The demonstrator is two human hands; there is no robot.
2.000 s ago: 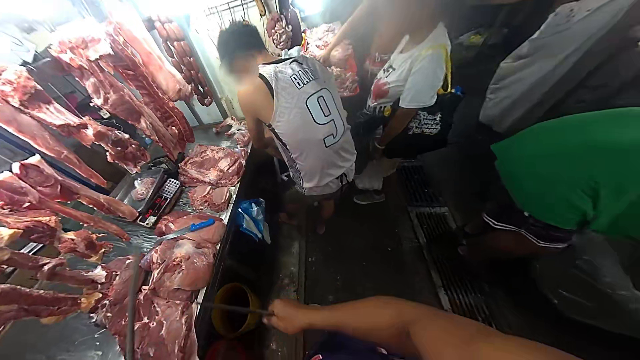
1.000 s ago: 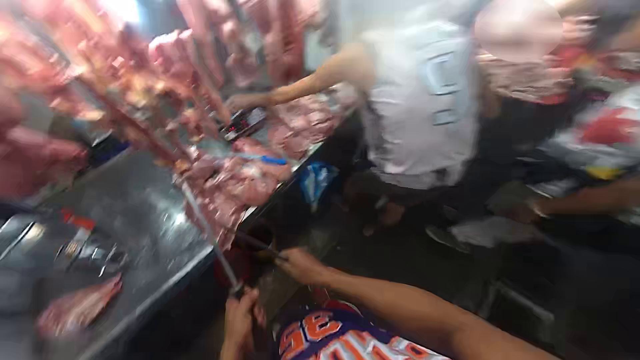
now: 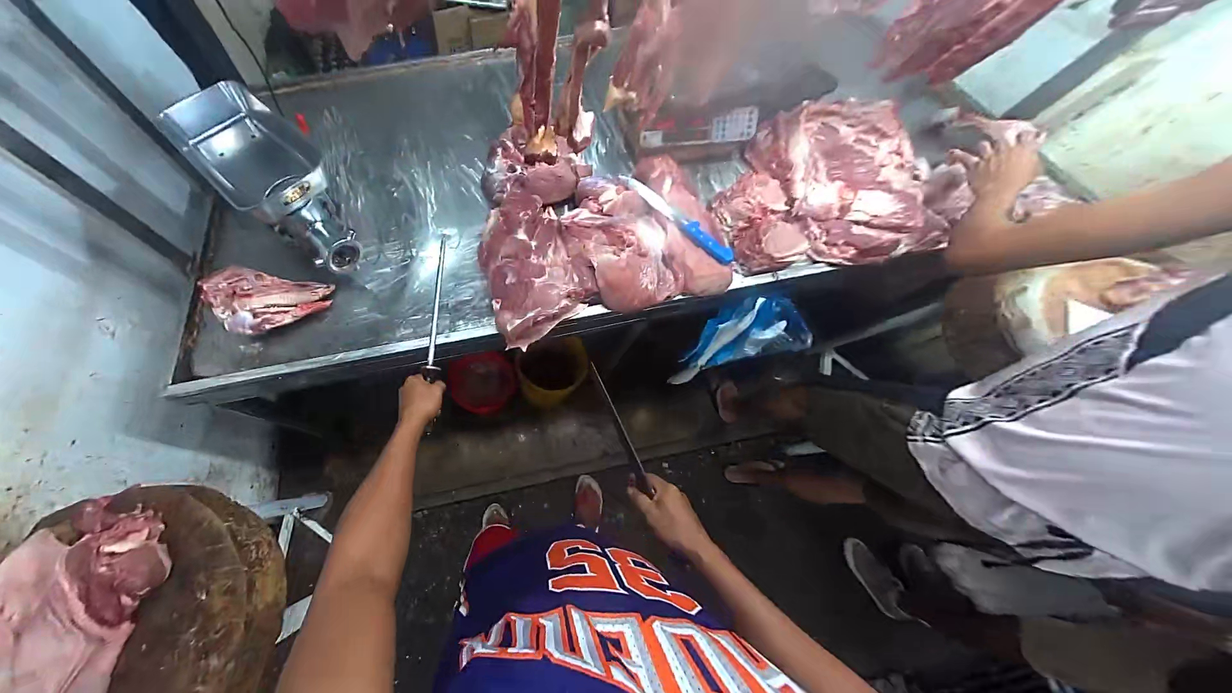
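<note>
My left hand (image 3: 422,399) is closed around the handle of a honing steel (image 3: 438,303), whose rod points away from me over the front edge of the metal counter (image 3: 318,366). In my right hand (image 3: 667,515) is a long, dark-bladed knife (image 3: 619,423), its tip pointing forward toward the buckets below the counter. Steel and knife are well apart. Beyond them, large cuts of raw meat (image 3: 626,255) lie along the counter's edge, and a blue-handled knife (image 3: 683,226) rests on top of them.
A metal meat grinder (image 3: 260,164) and a meat piece (image 3: 260,300) are on the counter's left. Red (image 3: 481,382) and yellow (image 3: 551,371) buckets stand underneath. A round chopping block (image 3: 221,587) holds meat at lower left. At right, a person's hand (image 3: 1001,178) touches meat. More meat hangs above.
The view has swung left and down, bringing the grinder and chopping block into sight. My left hand, holding the steel, was near my right hand a second ago; the two are now farther apart.
</note>
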